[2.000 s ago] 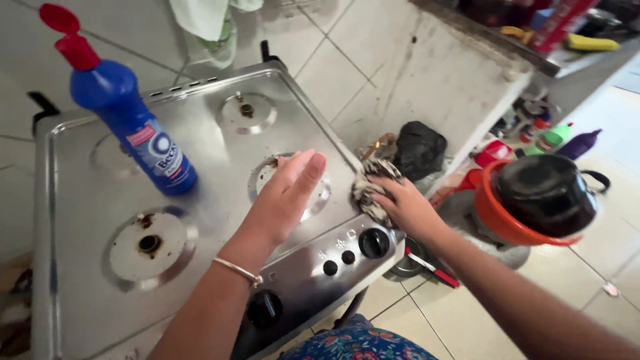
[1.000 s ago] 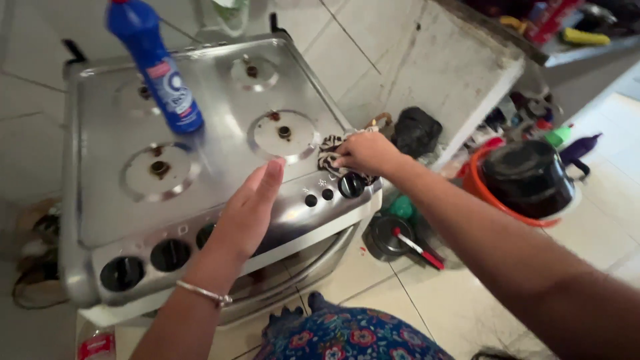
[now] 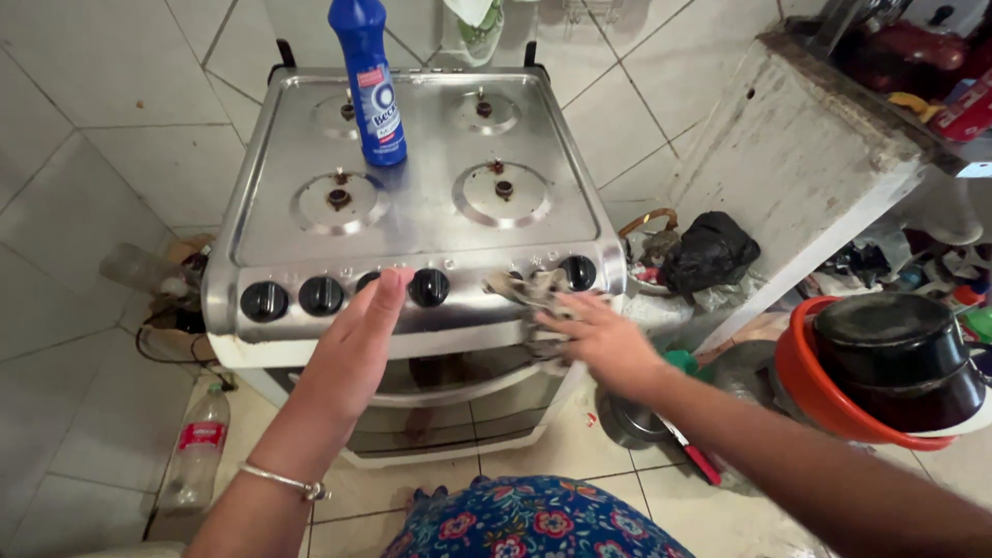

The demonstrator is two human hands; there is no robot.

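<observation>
My right hand point(image 3: 601, 337) holds a patterned cloth point(image 3: 542, 310) against the right part of the control panel of a stainless steel gas stove point(image 3: 434, 225), just left of and below the rightmost black knob point(image 3: 578, 273). The cloth hangs partly over the front edge and hides some controls. Raised in front of the panel, my left hand point(image 3: 360, 341) holds nothing, thumb up, with a bracelet on the wrist; it partly covers one knob. Upright on the cooktop, between the left and right burners, stands a blue cleaner bottle point(image 3: 380, 101).
An orange basin point(image 3: 802, 372) with dark pots is at the right. A black plastic bag point(image 3: 713, 249) lies beside the stove, near a rough wall edge point(image 3: 837, 116). A plastic bottle point(image 3: 200, 449) stands on the floor at left; a pan point(image 3: 632, 422) lies right of the stove.
My right hand and the cloth have moved from the cooktop's right front edge down onto the control panel. The view has shifted, and the oven front now shows more fully.
</observation>
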